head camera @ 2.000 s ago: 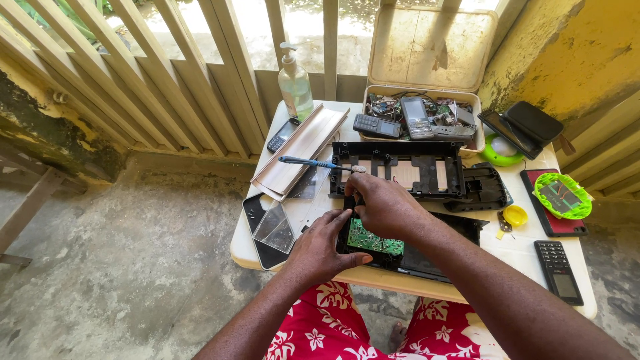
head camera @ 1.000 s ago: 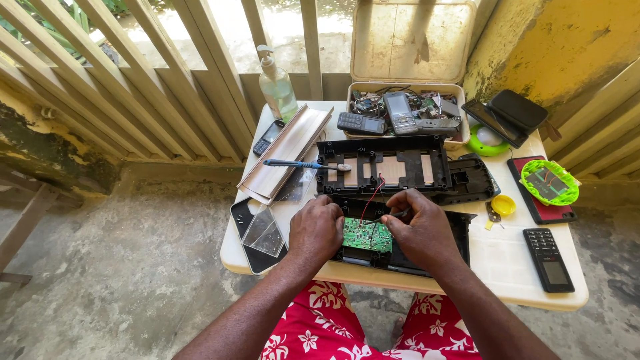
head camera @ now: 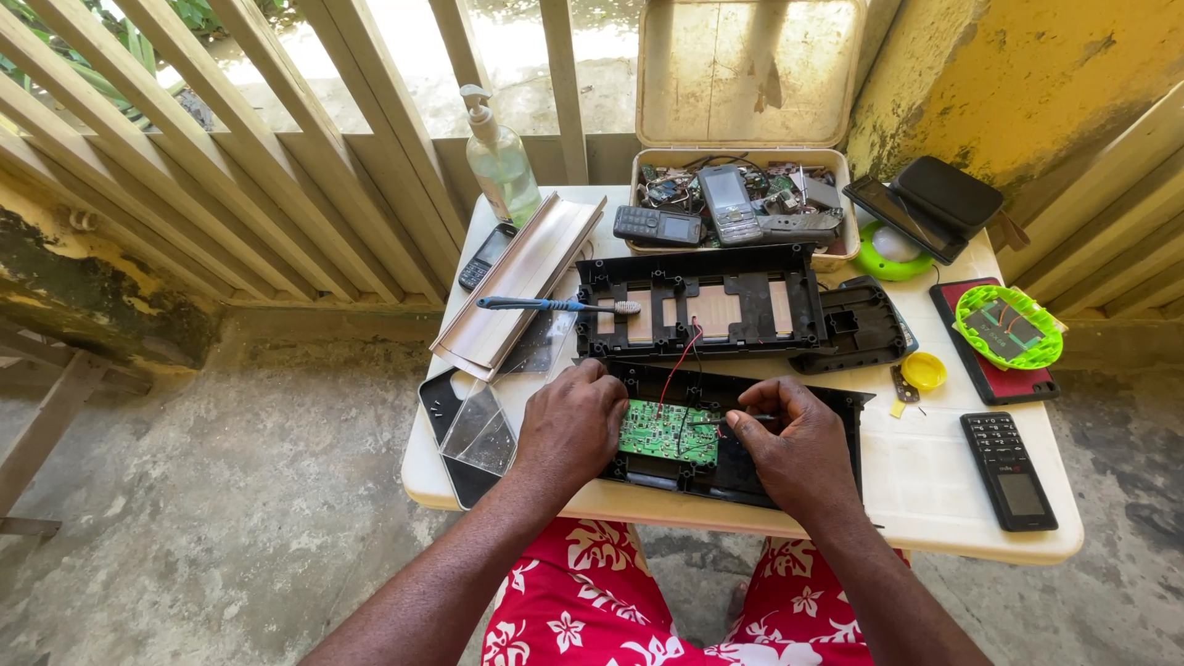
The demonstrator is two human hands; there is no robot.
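Note:
A green circuit board (head camera: 668, 433) lies in the black plastic housing (head camera: 837, 435) near the table's front edge. My left hand (head camera: 575, 421) rests at the board's left end, its fingertips partly hidden. My right hand (head camera: 800, 449) pinches a thin dark tool (head camera: 740, 420), probably tweezers, whose tip reaches the board's right part. Red and black wires (head camera: 683, 365) run from the board to a second black housing part (head camera: 754, 305) behind it. A blue toothbrush (head camera: 546, 304) lies across that part, bristles at its left half, its handle over a pale metallic trim piece (head camera: 518, 287).
On the white table (head camera: 934, 490) are a black keypad phone (head camera: 1008, 472), a yellow cap (head camera: 923, 371), a green round lamp part (head camera: 1008, 326) and a clear plastic piece (head camera: 479, 430). A box (head camera: 740, 153) of phones and electronic parts and a pump bottle (head camera: 501, 166) stand behind.
Two seconds ago both hands were together at the board's left end; the right hand has since moved right. The toothbrush was near the right hand then and has been lying on the rear housing since a second ago.

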